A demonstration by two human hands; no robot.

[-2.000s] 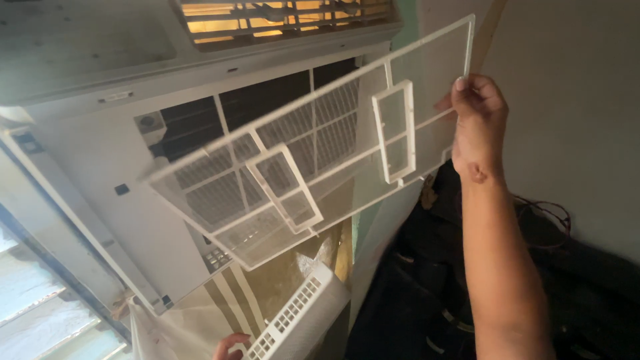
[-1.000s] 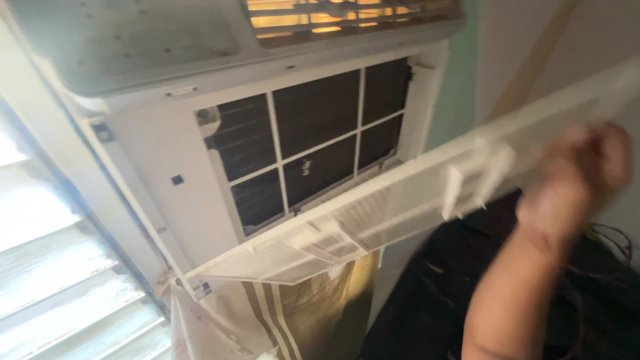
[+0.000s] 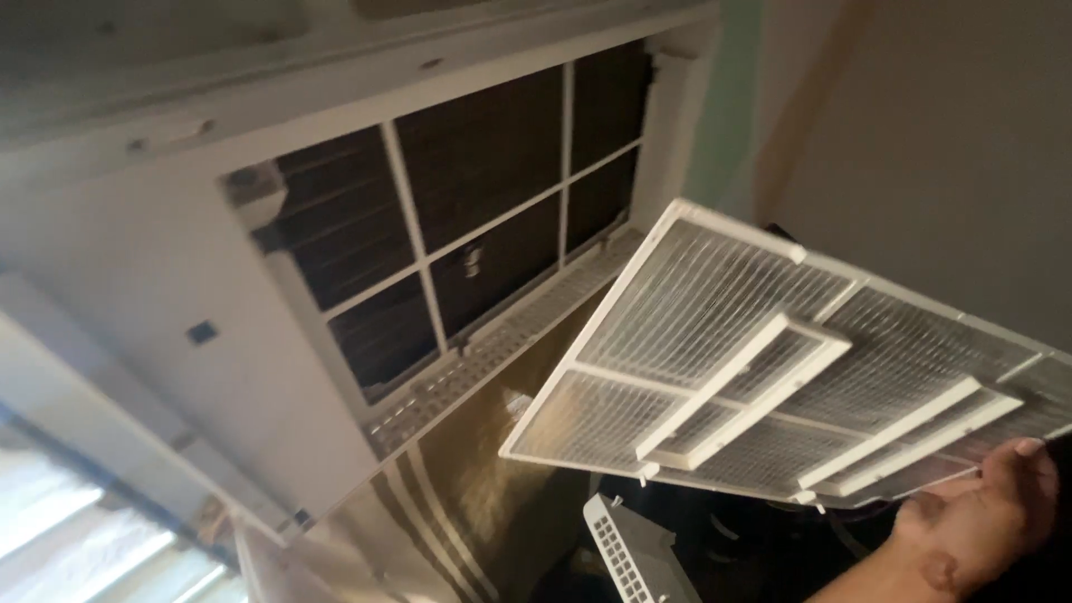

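My right hand (image 3: 984,511) grips the lower right edge of a white mesh air filter (image 3: 754,402), which is tilted at the right, with two rectangular frames on its face. To its left is the window air conditioner (image 3: 276,335), its front uncovered so that the dark coil (image 3: 486,109) shows behind a white plastic grid. Below the filter, a white slotted plastic piece (image 3: 624,544) reaches up from the bottom edge. My left hand is out of view, so what it holds does not show.
Louvered window slats (image 3: 109,528) are at the lower left. A striped cloth (image 3: 444,502) hangs under the air conditioner. Dark items (image 3: 737,528) lie beneath the filter. A gray wall (image 3: 913,151) stands at the right, beside a green strip (image 3: 724,126).
The filter, held in my right hand, has swung down and to the right from in front of the air conditioner, uncovering the coil. My left hand, at the bottom two seconds ago, has left the view.
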